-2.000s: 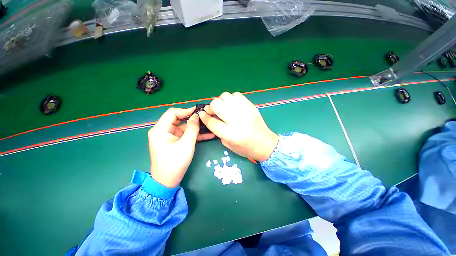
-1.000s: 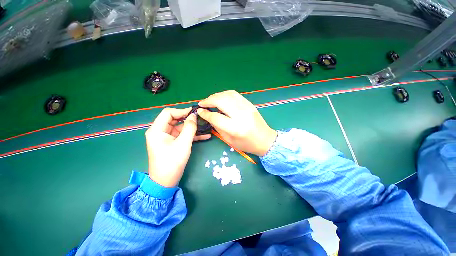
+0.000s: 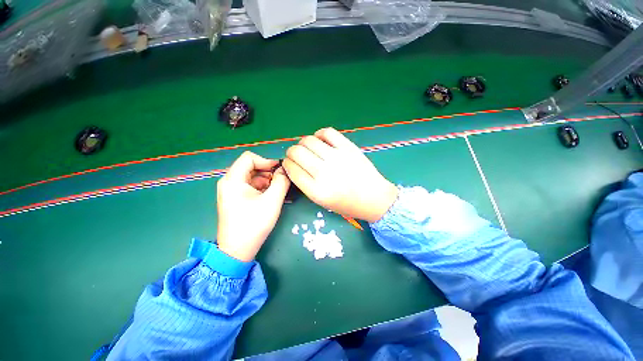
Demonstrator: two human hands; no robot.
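Observation:
My left hand (image 3: pixel 248 208) and my right hand (image 3: pixel 337 175) meet above the green bench. Between their fingertips is a black unit (image 3: pixel 278 168), mostly hidden by the fingers. My left hand pinches it between thumb and fingers; my right fingertips touch its upper right side. An orange stick (image 3: pixel 353 223) shows its end below my right palm; the rest is hidden under that hand. A loose pile of small white pieces (image 3: pixel 323 244) lies on the bench just below my hands.
The green belt (image 3: pixel 162 120) carries several spaced black units, one (image 3: pixel 235 112) nearest behind my hands. Two units (image 3: pixel 569 136) lie on the bench at right. A metal arm (image 3: pixel 592 74) crosses the right. A white box (image 3: pixel 282 15) and plastic bags stand behind. A blue sleeve shows at far right.
The units on the belt have shifted right. My hands still meet at the black unit, which is more covered now. Less of the orange stick shows than one second ago.

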